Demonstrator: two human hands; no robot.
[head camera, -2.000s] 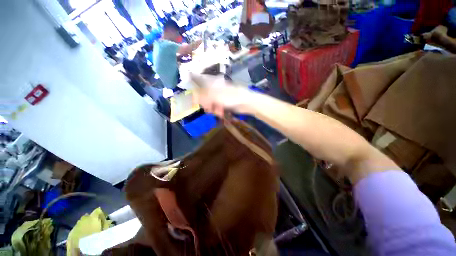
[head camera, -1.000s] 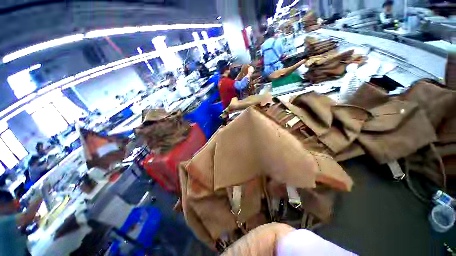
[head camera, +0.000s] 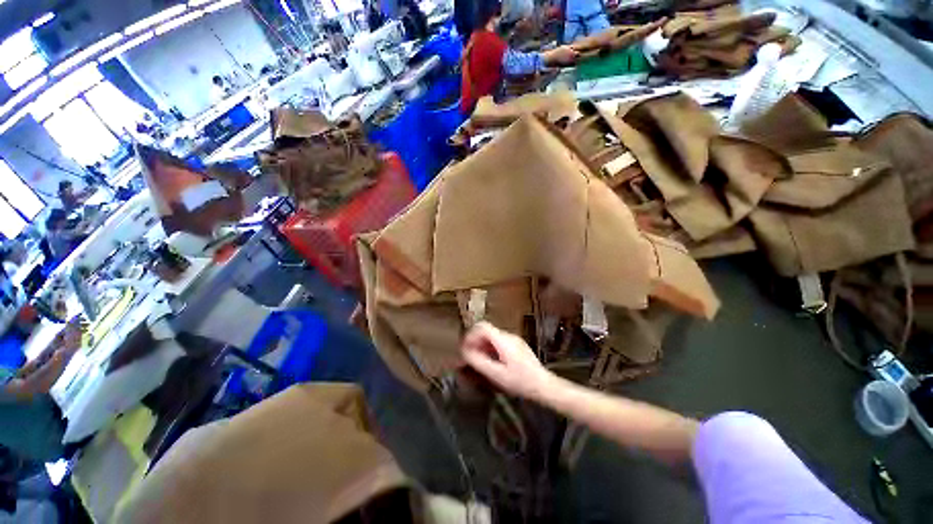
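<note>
A large tan bag (head camera: 542, 215) with a pointed flap lies on a bag pile on the dark table. Two pale webbing tabs (head camera: 593, 313) with silver-coloured buckles hang below its flap. My right hand (head camera: 501, 360) reaches in from the lower right, fingers curled at the bag's lower front beside the left tab; whether they grip anything is unclear. Another tan bag panel (head camera: 276, 461) fills the lower left. A pale blurred shape at its right end, at the bottom edge, may be my left hand (head camera: 458, 510), mostly cut off.
More tan bags (head camera: 834, 205) lie at the right, near a clear cup (head camera: 881, 407) and a small yellow-and-black tool (head camera: 884, 477). A red crate (head camera: 348, 220) holds brown pieces behind the bags. A blue crate (head camera: 268, 358) stands left. A person in red (head camera: 481, 67) is across the table.
The view has turned from the aisle to the bag pile. My right hand has come further into view over the bag's front. The tan panel now shows at the lower left.
</note>
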